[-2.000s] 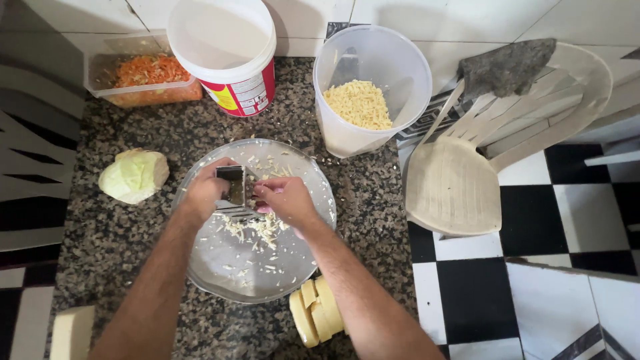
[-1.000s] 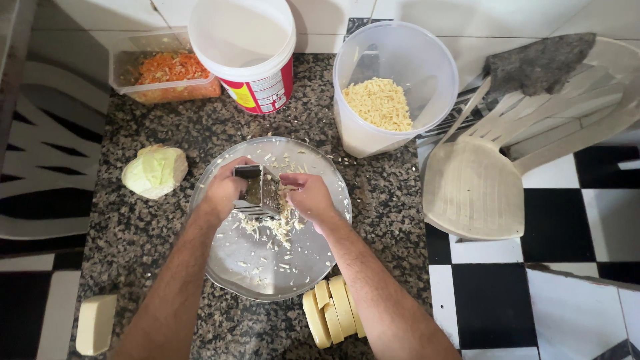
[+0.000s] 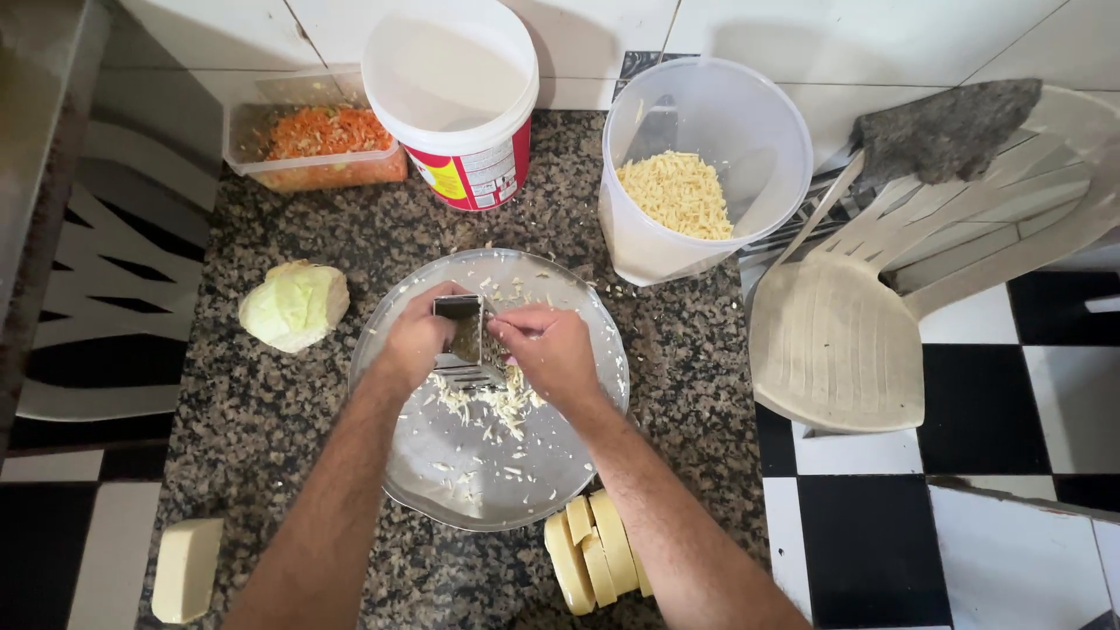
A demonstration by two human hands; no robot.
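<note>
A metal box grater (image 3: 468, 341) stands tilted over a round metal tray (image 3: 490, 516), held by my left hand (image 3: 420, 337) at its left side. My right hand (image 3: 556, 354) is at the grater's right face with fingertips pinched together; any piece in them is hidden. White shreds (image 3: 503, 402) lie below and around the grater on the tray. Several pieces of pale yellow cheese (image 3: 599, 551) sit by my right forearm. A pale block (image 3: 187, 569), likely cheese, lies at the lower left of the granite counter.
Behind the tray stand a container of shredded carrot (image 3: 324, 140), a white and red bucket (image 3: 472, 114) and a clear plastic tub (image 3: 612, 219) holding yellow shreds (image 3: 674, 192). A cut cabbage (image 3: 296, 306) lies left. A plastic chair (image 3: 840, 341) with a dark cloth (image 3: 949, 131) is at right.
My right hand stays by the grater's right face, its fingers shifting slightly. My left hand keeps its hold. The view has moved a little.
</note>
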